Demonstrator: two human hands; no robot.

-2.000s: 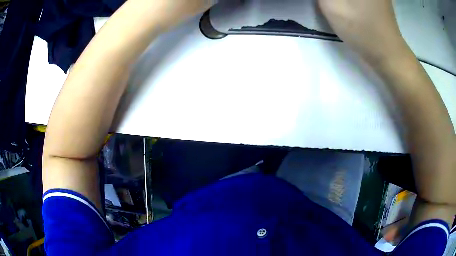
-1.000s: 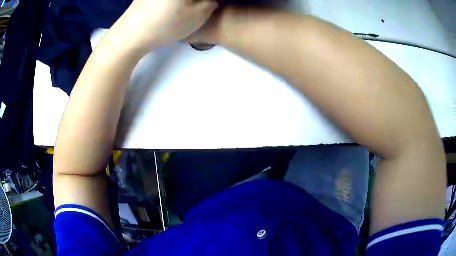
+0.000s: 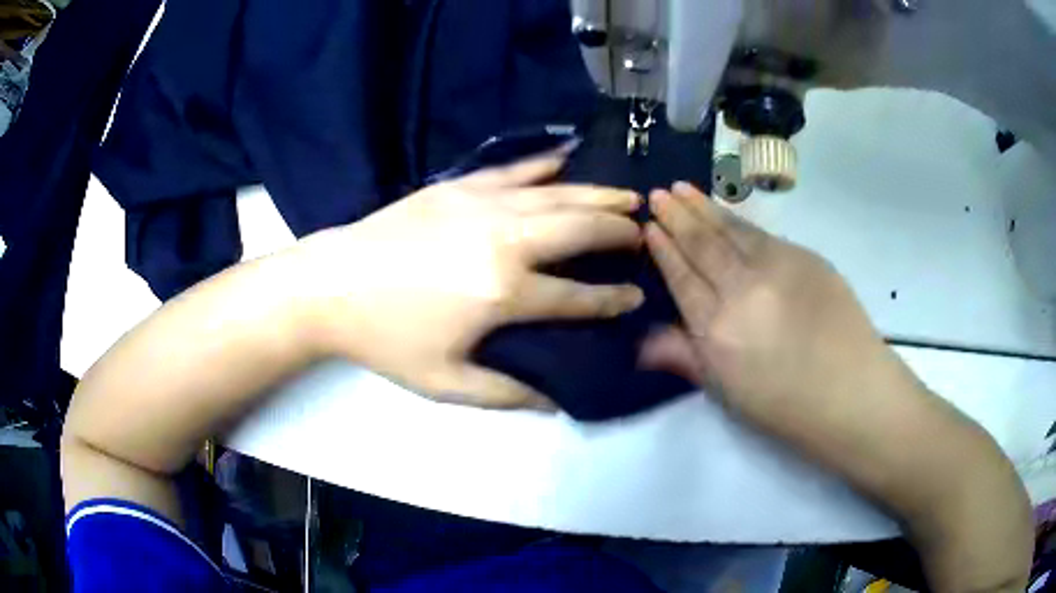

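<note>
A dark navy garment piece [image 3: 591,359] lies on the white table, its rounded near end below my hands and its far part under the presser foot [image 3: 638,127]. My left hand [image 3: 463,272] lies flat on the cloth with fingers spread, fingertips just short of the foot. My right hand [image 3: 741,290] rests on the cloth's right edge, fingers close together, its fingertips beside my left fingertips. Neither hand visibly grips the cloth. The needle area is partly hidden by the machine head.
The pale sewing machine head [image 3: 880,41] is at the top right, with a cream ribbed knob [image 3: 768,161] right of the foot. More navy cloth [image 3: 313,104] spreads over the upper left. The white table [image 3: 382,446] has a curved near edge.
The view has shifted to show the machine head and cloth. Both hands, before cut off or crossed at the top, now lie on the navy cloth before the presser foot.
</note>
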